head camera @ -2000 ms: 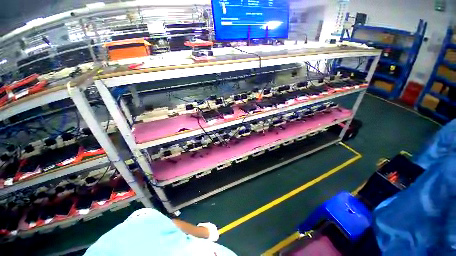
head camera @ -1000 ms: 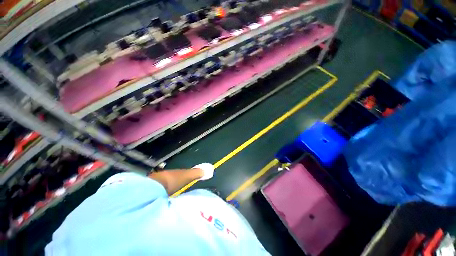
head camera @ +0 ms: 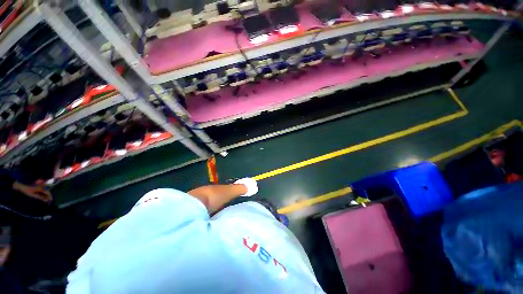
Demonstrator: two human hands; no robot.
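My left hand, in a white glove, hangs in front of my light blue shirt, over the floor near the yellow line. It is small and blurred; its fingers cannot be made out and no object shows in it. My right hand is not in view. Beyond stands a metal rack with pink-lined shelves. Flat black units sit on the upper pink shelf, with white labels at their front edges. Black adapters plug into off-white strips behind. At left, another rack holds black units in red-orange holders.
A pink-lined black bin and a blue stool stand at right, beside a person in a blue smock. A dark-clothed person's hand shows at far left. A red-yellow strip is near the rack's foot.
The view has tilted down, then turned left, so the racks have shifted right since one second ago. The dark-clothed person has come into view at left. My left hand stays low in front of me.
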